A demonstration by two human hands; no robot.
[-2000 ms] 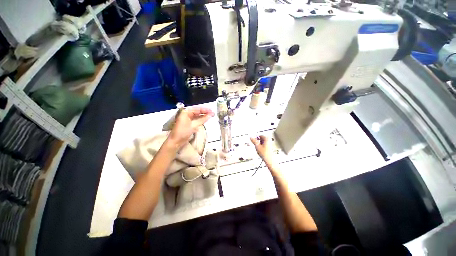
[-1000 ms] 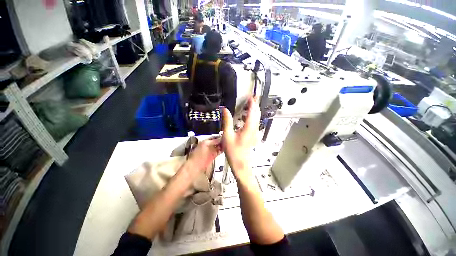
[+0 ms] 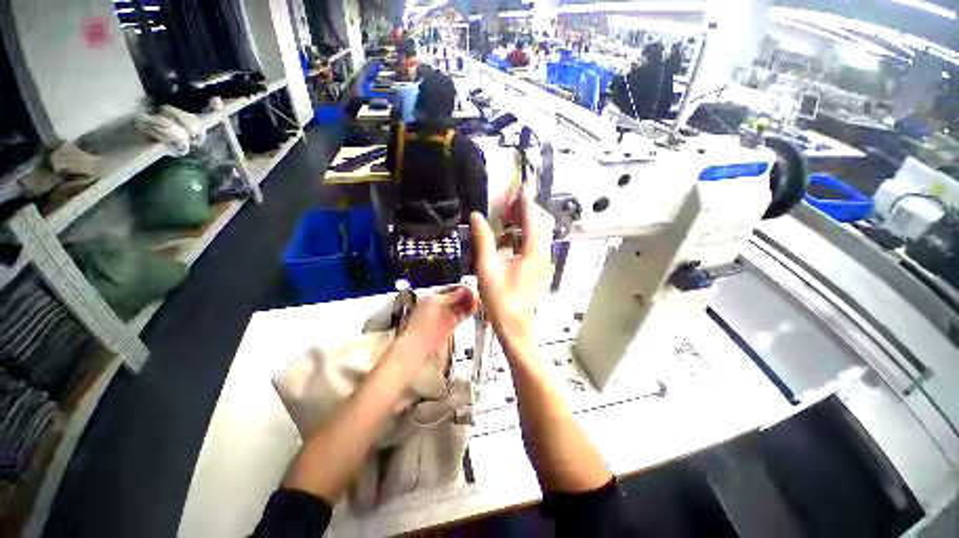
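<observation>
The beige bag (image 3: 326, 380) lies slumped on the left part of the white table, partly under my left forearm. My left hand (image 3: 436, 321) is just left of the post, with fingertips pinched together; whether thread is between them is too small to tell. My right hand (image 3: 512, 263) is raised in front of the sewing machine head (image 3: 631, 189), its thumb and fingers spread apart and nothing visible in it. The hands hide the needle area and the upper post. A pale loop of thread (image 3: 429, 420) shows on the bag beside the post.
The machine's column (image 3: 631, 305) stands right of my hands, with a dark handwheel (image 3: 787, 179) at far right. A person (image 3: 436, 173) in dark clothing stands beyond the table. Blue bins (image 3: 321, 252) stand on the floor, and shelves (image 3: 79, 284) with stacked pieces line the left.
My right hand has risen from the table beside the post to the machine head and opened. My left hand has lowered relative to the machine. The view has tilted up, showing the person and the factory floor.
</observation>
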